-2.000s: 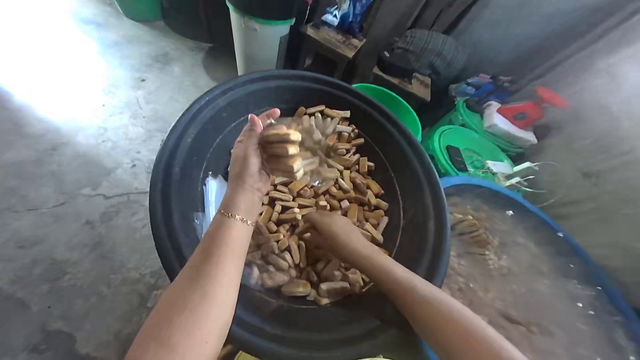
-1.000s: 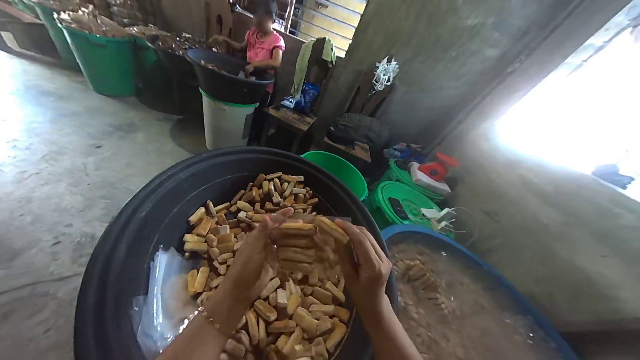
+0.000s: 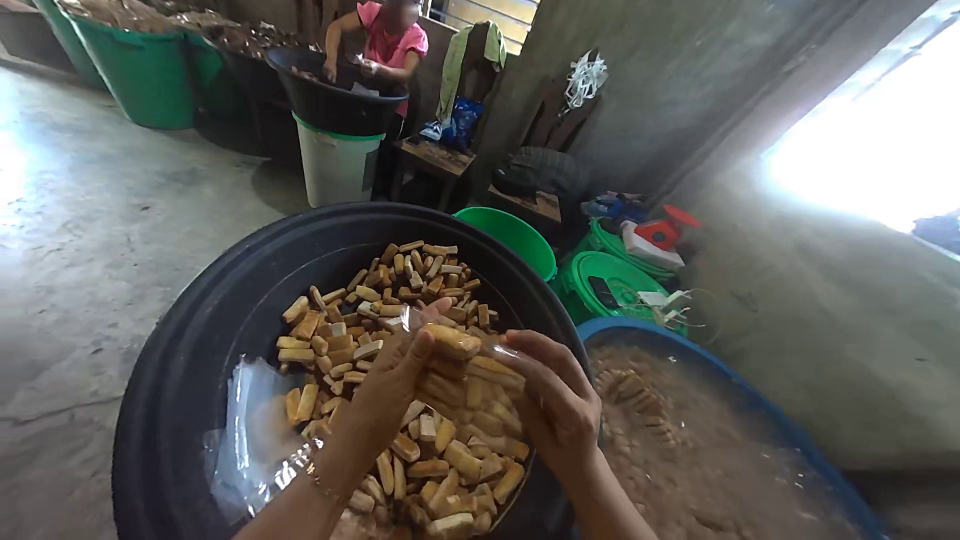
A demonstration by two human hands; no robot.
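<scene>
My left hand holds one side of a clear plastic bag that has several brown baked sticks, like biscuits, inside it. A single stick lies at the bag's upper part, by the left thumb. My right hand grips the other side of the bag, fingers curled over it. Both hands are above a large black basin holding a heap of loose baked sticks. A stack of empty clear bags rests inside the basin, left of my left wrist.
A blue-rimmed basin covered in clear plastic stands at the right. Behind are an open green tub, a lidded green tub and a red-and-white device. Another person works at a black basin farther back.
Two seconds ago my right hand was down in the heap and my left held several sticks; now both hands are on the bag. The view has tilted up.
</scene>
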